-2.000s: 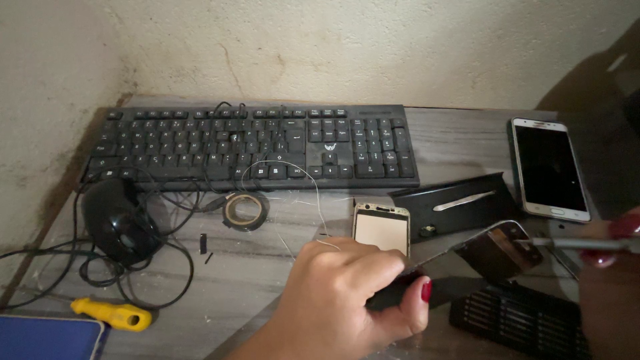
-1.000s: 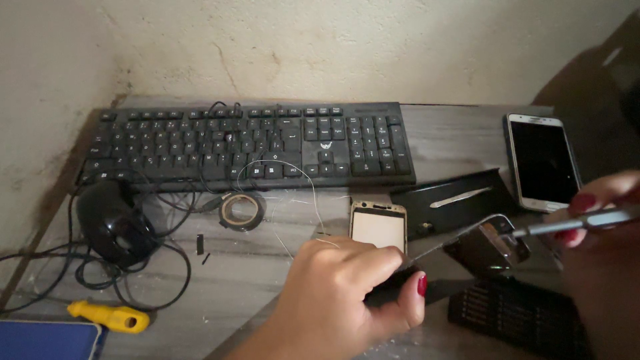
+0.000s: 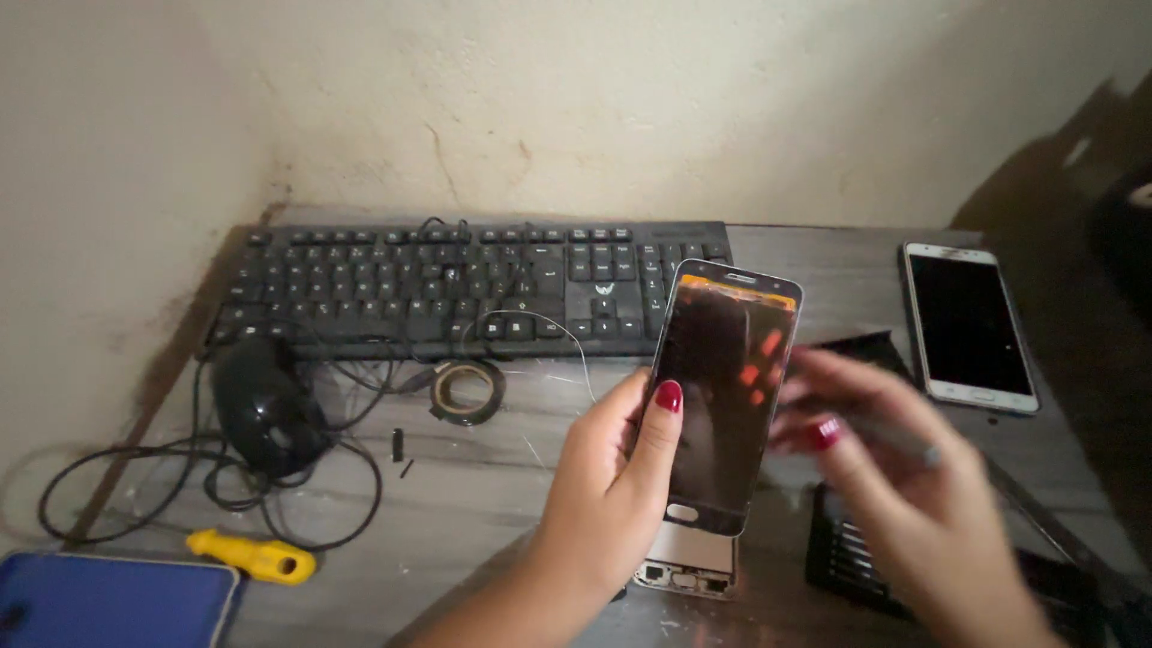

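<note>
My left hand [image 3: 621, 468] grips a dark smartphone screen assembly [image 3: 720, 405] by its left edge, thumb on the front. The piece is held upright in front of the keyboard, its glass facing me, with an orange strip across the top and orange-red patches at the right. My right hand [image 3: 900, 468], blurred, is just right of it, its fingers apart near the screen's edge; a small grey object, unclear, shows between its fingers. Behind and below the screen, a phone frame [image 3: 686, 579] lies on the table, mostly hidden.
A black keyboard [image 3: 450, 288], mouse [image 3: 265, 409] with looped cable, roll of black tape [image 3: 466, 392], yellow screwdriver handle [image 3: 254, 556] and blue case [image 3: 117, 598] lie to the left. At the right are a white-framed phone [image 3: 972, 328] and a black bit case [image 3: 850, 549].
The screen, earlier low and tilted, has been raised upright to face me. My right hand, which held a slim metal tool against it, has moved in beside its right edge.
</note>
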